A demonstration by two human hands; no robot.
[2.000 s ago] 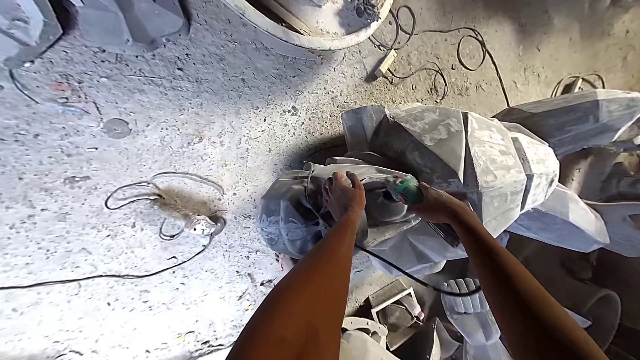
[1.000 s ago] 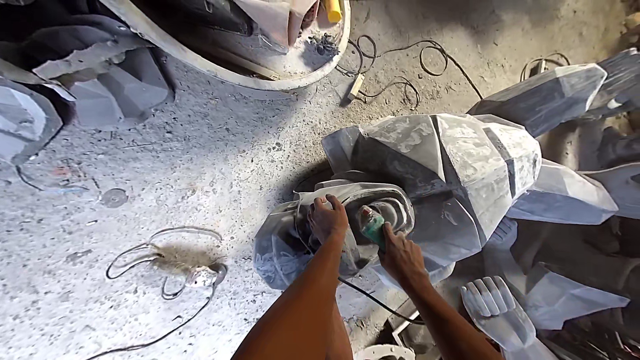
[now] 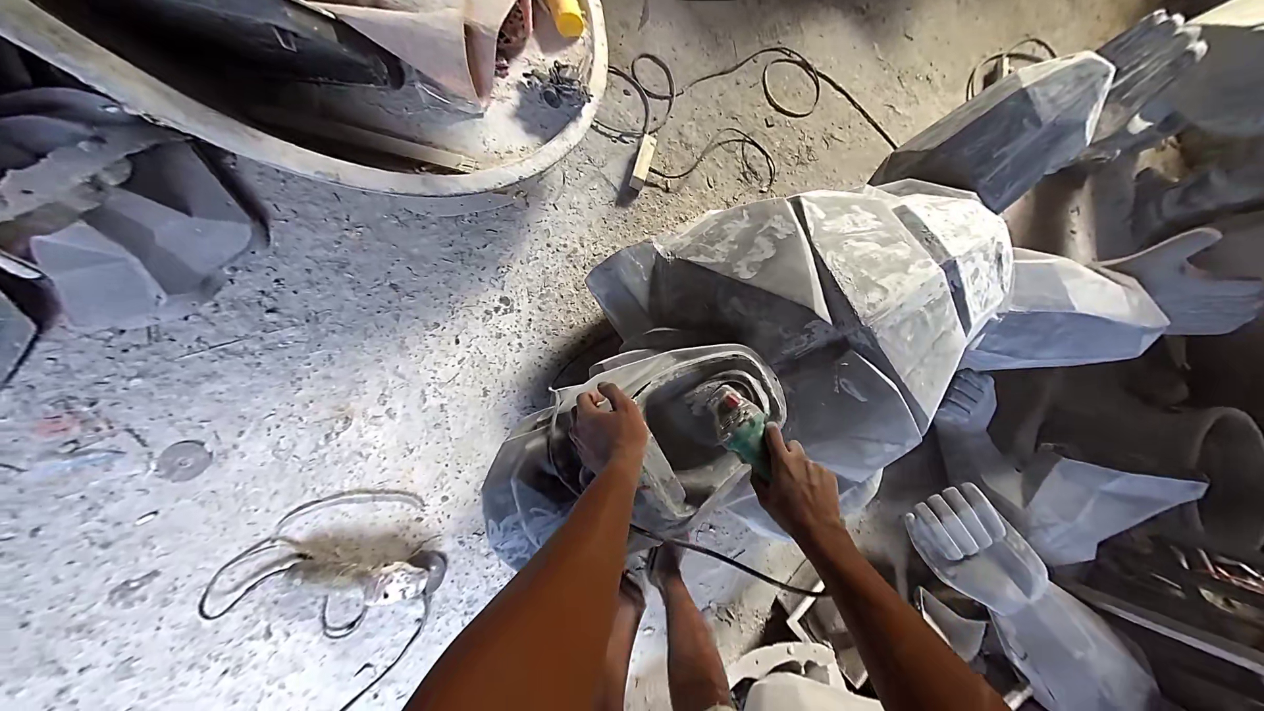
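A green angle grinder (image 3: 743, 427) is gripped in my right hand (image 3: 798, 489), its head over the hollow of a grey moulded piece (image 3: 691, 380) with a raised curved rim. The grinder's disc cannot be made out clearly. My left hand (image 3: 607, 430) grips the left edge of this piece, fingers bent over it. Beneath and to the left lies a faceted grey part (image 3: 518, 494). A large faceted grey sculpture body (image 3: 879, 276) with whitish patches adjoins the piece on the right. A black cord (image 3: 731, 561) runs below my hands.
A large round tub (image 3: 533, 163) holding scraps stands at the upper left. Cable loops (image 3: 790, 84) and a small power connector (image 3: 643, 163) lie on the floor above. At lower left is another coiled cable (image 3: 237, 573). Moulded hands, including a fist (image 3: 956, 523), lie at the right.
My right hand has moved the grinder from the right side of the piece's hollow, turning its head to point more upward. My left hand remains on the piece's left part. The view has shifted.
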